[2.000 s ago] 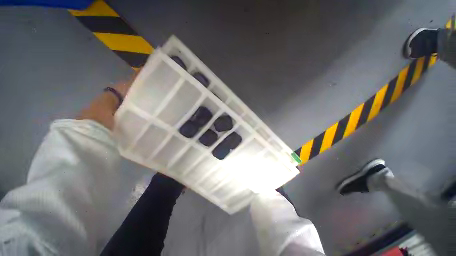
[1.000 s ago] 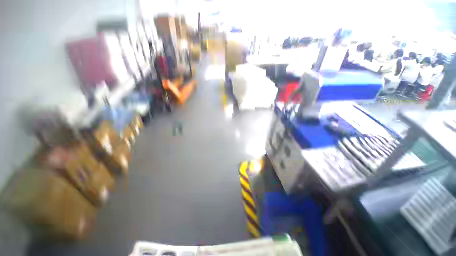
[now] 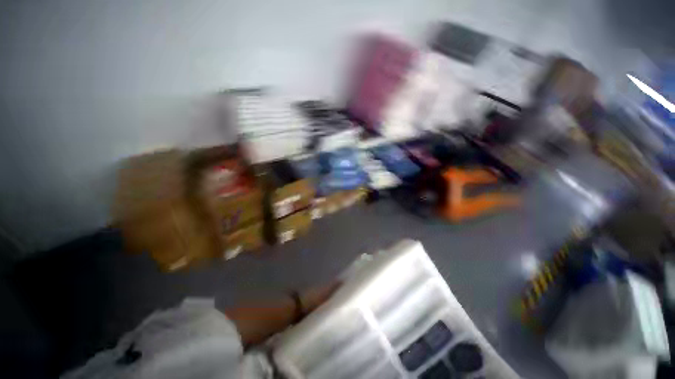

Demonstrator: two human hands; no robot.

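Note:
The white compartment tray (image 3: 388, 314) is at the bottom centre, tilted and cut off by the lower edge. Several dark oblong units (image 3: 425, 346) lie in its slots near the bottom right. My left hand (image 3: 323, 296) is at the tray's left rim, blurred, below a dark band on the wrist. Its fingers are mostly hidden by the tray. A pale sleeve covers that forearm. My right hand is not in view.
Brown cartons (image 3: 159, 211) stand along the wall at the left. An orange pallet jack (image 3: 477, 194) is beyond the tray. A pink-red panel (image 3: 379, 78) and white stacks stand behind. Blurred yellow-black tape (image 3: 544, 281) and pale bulky shapes are at the right.
The view has swung left towards the wall, cartons and pallet jack. The tray shows larger and further up, with my left hand and sleeve back in view. The workbench at right has left the view.

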